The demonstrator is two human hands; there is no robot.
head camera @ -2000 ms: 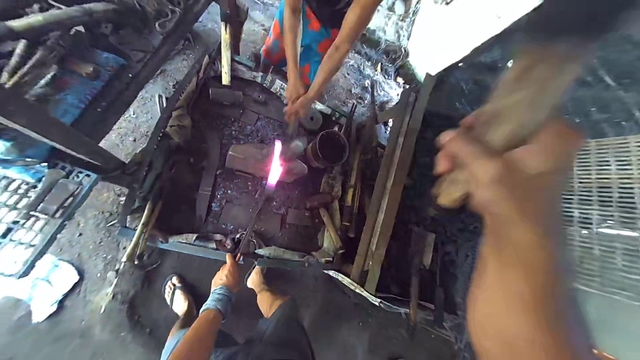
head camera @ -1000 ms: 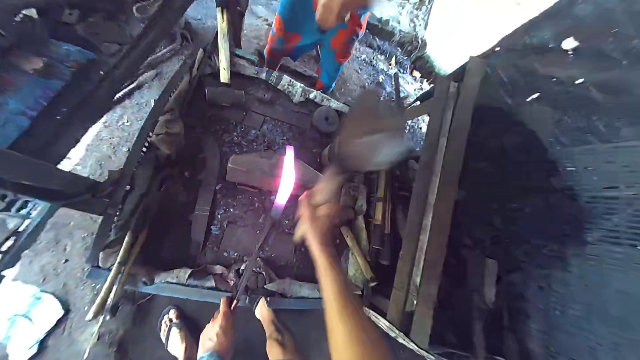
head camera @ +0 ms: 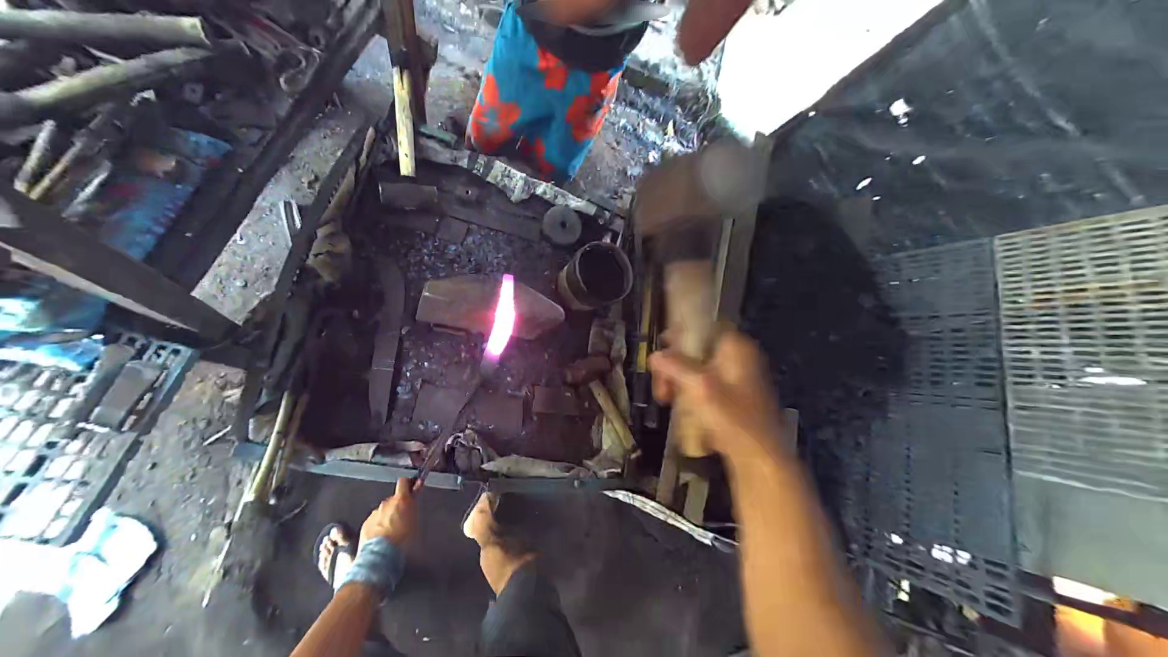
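My left hand (head camera: 391, 518), with a cloth band at the wrist, grips the rear of long dark metal tongs or a rod (head camera: 447, 436) at the bench's near edge. At its far end a glowing hot metal piece (head camera: 501, 319) lies across the anvil (head camera: 456, 305). My right hand (head camera: 716, 383) is closed around the wooden handle of a hammer (head camera: 680, 196), whose blurred head is raised to the right of the anvil. A small hammer (head camera: 604, 397) lies inside the frame, near a metal can (head camera: 598, 276).
Another person in patterned cloth (head camera: 547, 105) stands across the work frame. A round weight-like disc (head camera: 561, 224) sits at the back. Wooden beams (head camera: 741, 228) border the right side, with dark charcoal-like material (head camera: 817, 310) beyond. Wood pieces (head camera: 105, 32) are piled at upper left.
My right hand and hammer, over the area beside the anvil one second ago, are now farther right of it. The other person's hands have moved back from the anvil since two seconds ago.
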